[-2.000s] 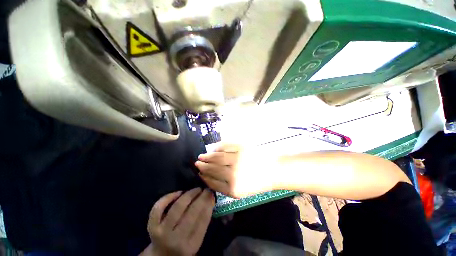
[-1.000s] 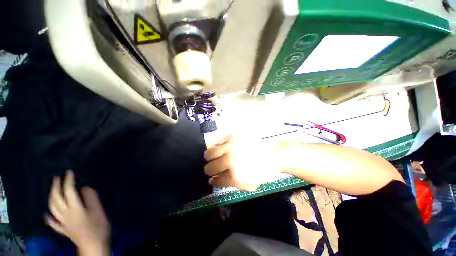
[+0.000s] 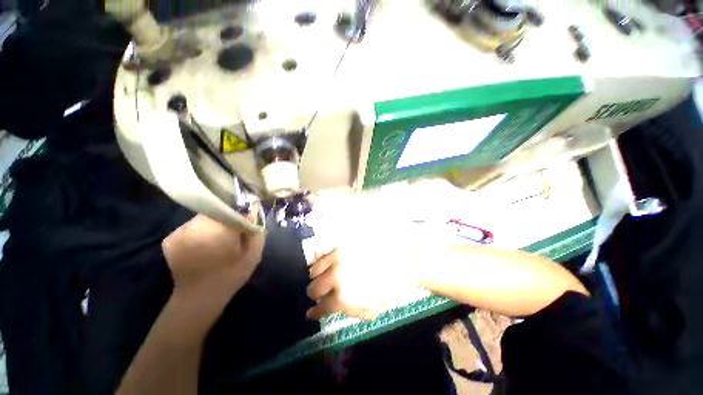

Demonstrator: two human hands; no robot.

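Observation:
The black garment [image 3: 281, 289] lies left of and in front of the needle area and spreads over the left side. My left hand [image 3: 212, 251] is raised beside the curved guard at the needle, its fingers partly hidden behind the guard; whether it grips cloth cannot be told. My right hand [image 3: 347, 281] lies on the white bed at the garment's right edge, fingers curled, overexposed; its grip cannot be told. The presser foot area [image 3: 293, 208] shows small shiny metal parts, blurred.
The cream machine head [image 3: 308, 92] stands above the work with its green control panel [image 3: 455, 139]. Red-handled thread snips [image 3: 470, 231] lie on the white bed behind my right forearm. A green measuring strip [image 3: 385, 320] edges the table. Black cloth hangs at the far left.
My left hand has moved from the cloth at lower left up to the guard by the needle. My right hand stays near the garment's edge. The view has shifted, showing more of the machine's top.

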